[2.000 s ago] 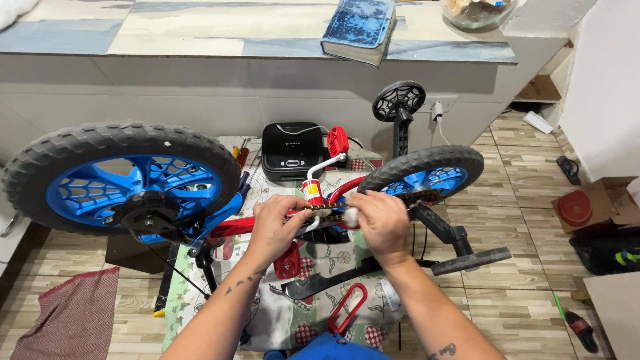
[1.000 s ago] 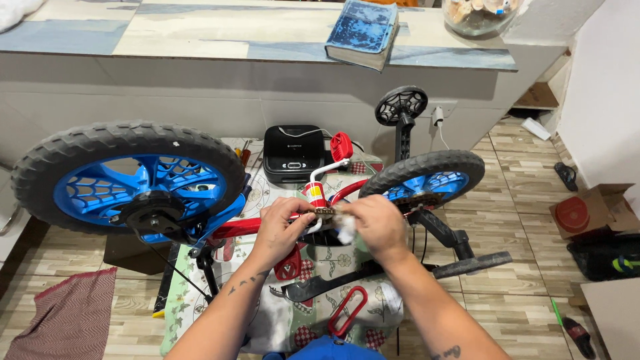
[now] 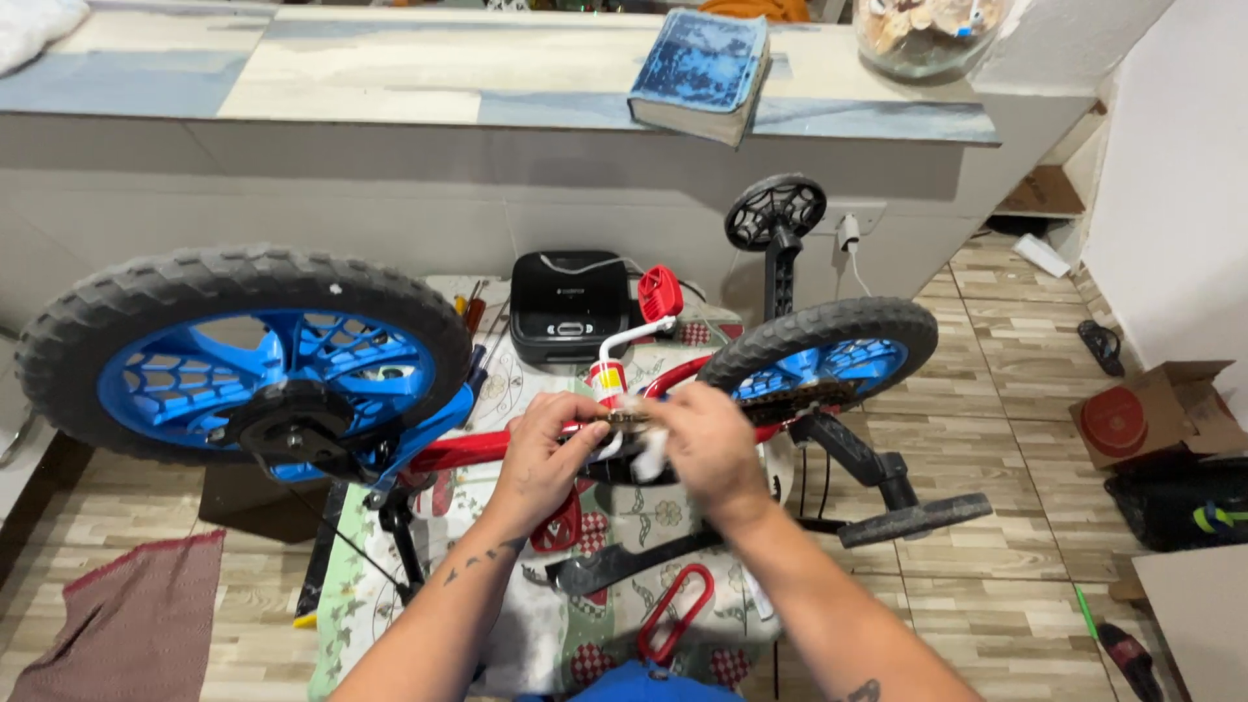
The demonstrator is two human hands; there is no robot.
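An upside-down child's bicycle with a red frame [image 3: 458, 451] rests on a cloth-covered table. Its blue-rimmed front wheel [image 3: 244, 361] is at the left, its rear wheel [image 3: 829, 351] at the right. My left hand [image 3: 551, 448] pinches the bicycle chain [image 3: 627, 420] near the white crank arm [image 3: 624, 341]. My right hand [image 3: 712, 448], slightly blurred, holds a white cloth or wad [image 3: 647, 458] against the chain, just right of my left fingers. A red pedal [image 3: 660, 293] stands above the hands. The chain's far part runs toward the rear wheel's sprocket.
Behind the bicycle sit a black appliance [image 3: 570, 304] and screwdrivers [image 3: 475, 310]. Training wheels [image 3: 777, 213] stick out at the right. A red loop-shaped part [image 3: 677, 612] and a black chain guard [image 3: 624, 565] lie nearer me. A worn blue book [image 3: 702, 63] rests on the ledge; a cardboard box [image 3: 1160, 405] is on the floor.
My right hand has shifted slightly along the chain with the white cloth. My left hand keeps its pinch on the chain.
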